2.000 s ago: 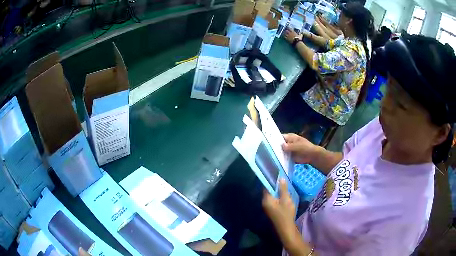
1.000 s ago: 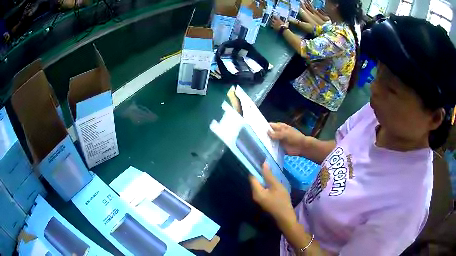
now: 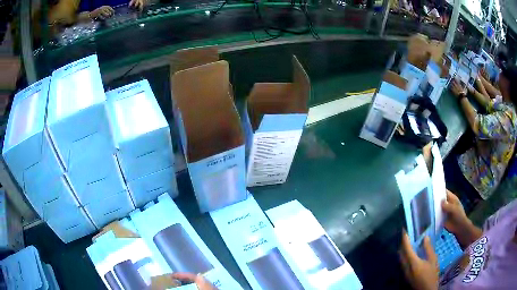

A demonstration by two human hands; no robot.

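Observation:
Fingers at the bottom edge, over the printed carton blanks, look like my right hand (image 3: 195,280); most of it is cut off, and its grip cannot be told. A darker patch just left of it may be part of my left hand, but this is unclear. A flat carton blank (image 3: 178,249) with a dark cylinder print lies beside another partly opened carton (image 3: 127,266) with a brown flap. Two more blanks (image 3: 263,249) (image 3: 317,246) lie to the right, overlapping. Two open-top cartons (image 3: 218,178) (image 3: 275,153) stand behind them, brown flaps raised.
Closed cartons (image 3: 85,136) are stacked at left, with flat blanks (image 3: 25,272) at lower left. A neighbour (image 3: 482,249) holds a part-folded carton (image 3: 419,209) at right. Farther along the green bench (image 3: 334,164) are an open carton (image 3: 382,122), a black looped item (image 3: 422,122) and another worker.
The view has swung left, so the bench items appear farther right and the whole closed-carton stack shows. The neighbour still holds the part-folded carton. More fingers show at the bottom edge.

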